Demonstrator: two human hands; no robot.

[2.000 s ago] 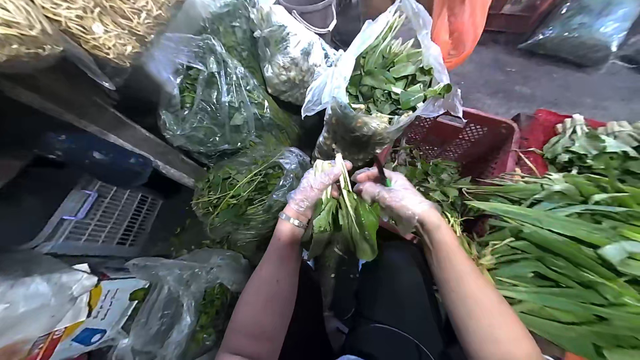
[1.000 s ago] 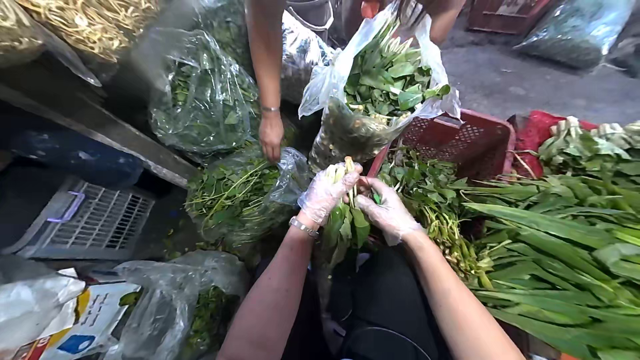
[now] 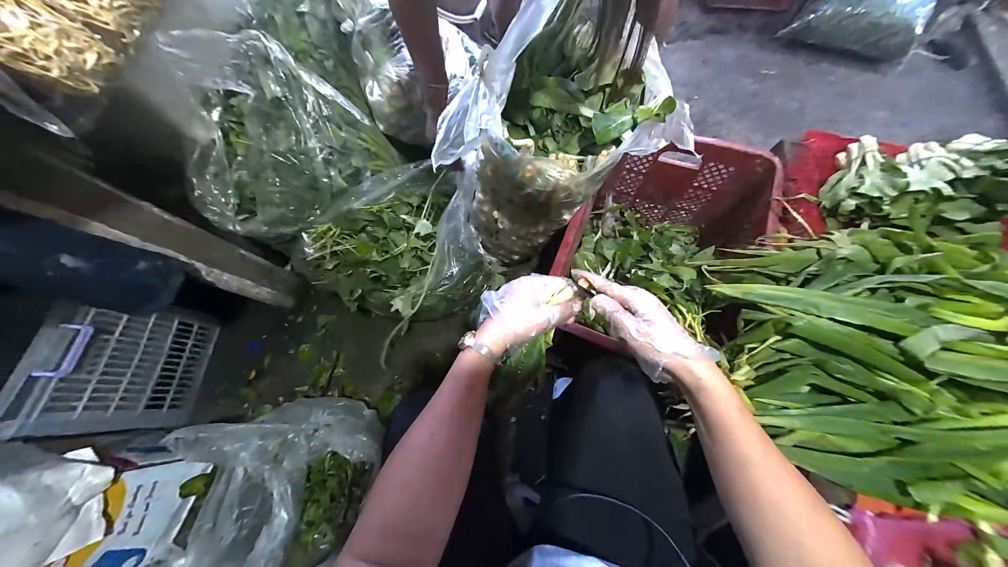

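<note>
My left hand [image 3: 529, 309], in a clear plastic glove with a metal band at the wrist, is closed around a bunch of leafy greens [image 3: 526, 361]. Pale stems show at its fingers and the leaves hang below. My right hand [image 3: 634, 319], also gloved, meets it at the fingertips; a small dark item shows between the fingers, too hidden to name. Both hands are over the near edge of a red plastic crate [image 3: 701, 189] holding loose greens [image 3: 646, 256]. An open plastic bag of leafy greens [image 3: 528, 209] stands just beyond the hands.
Long green leaves [image 3: 858, 354] are piled at right, with pale-stemmed bunches [image 3: 906, 177] behind. Bags of greens [image 3: 276, 157] stand at left, above a grey plastic crate [image 3: 126, 370]. Another person's arm [image 3: 425, 63] reaches down beyond the bags. A plastic bag [image 3: 276, 465] lies at lower left.
The other person's arm, absent two seconds ago, came in beside the bags and is now farther back. The leaves that hung between my hands now hang below my left hand.
</note>
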